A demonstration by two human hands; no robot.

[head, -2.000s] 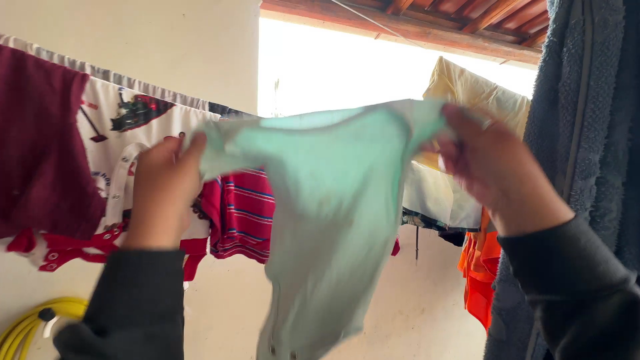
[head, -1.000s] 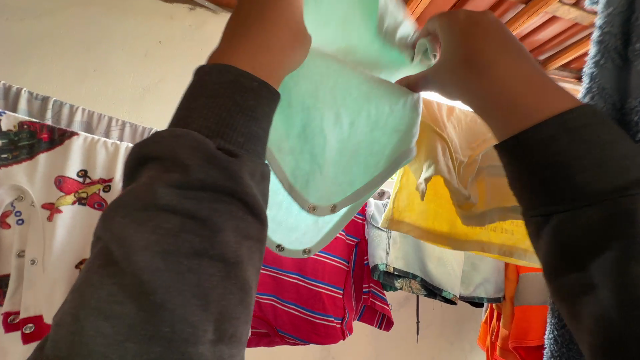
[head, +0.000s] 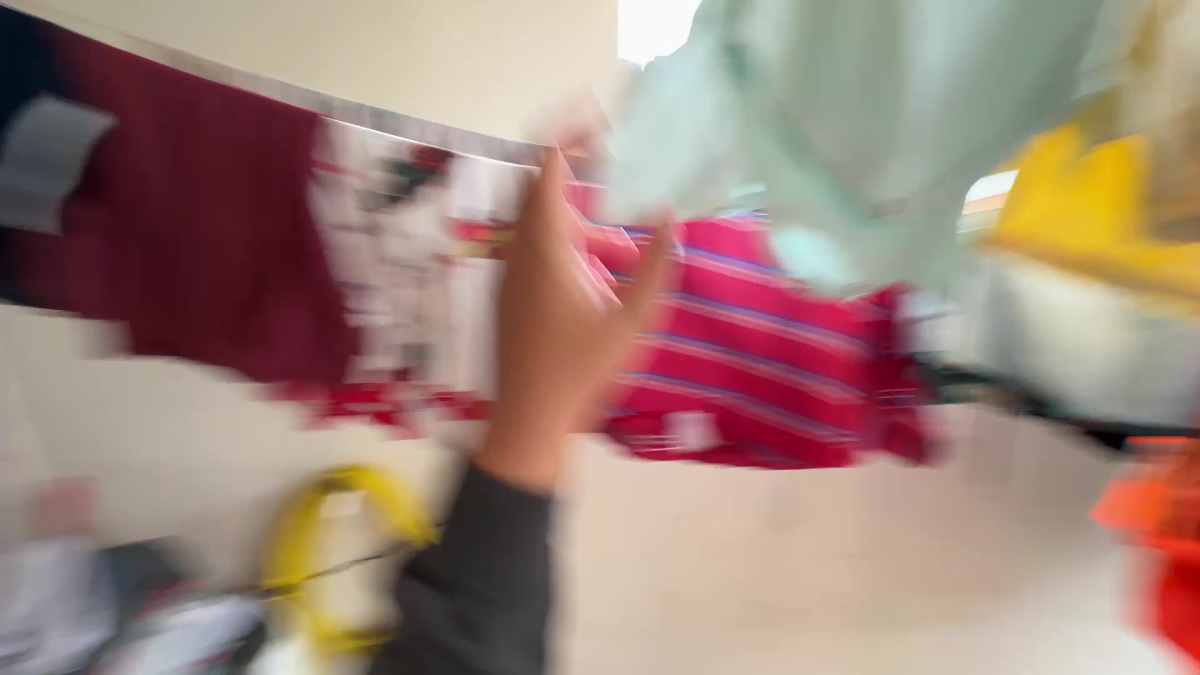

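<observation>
My left hand [head: 572,300] is raised near the middle, blurred, with its fingers apart and nothing seen in it. Just behind it are a striped red shirt [head: 750,347] and a white printed garment with red trim [head: 375,253], both hanging. The pale green baby garment [head: 872,122] hangs at the upper right, above and partly over the striped shirt; how it is held up there cannot be made out. My right hand is not in view.
A maroon garment [head: 206,216] hangs on the line at the left. Yellow cloth [head: 1078,197], a whitish garment [head: 1078,328] and an orange garment [head: 1162,506] are at the right. A coiled yellow hose [head: 281,553] is on the wall, low left, near blurred piled items.
One second ago both hands were at the pale green garment. My left hand is now off it, lower and with fingers apart, and my right hand has gone out of view. The view has swung left.
</observation>
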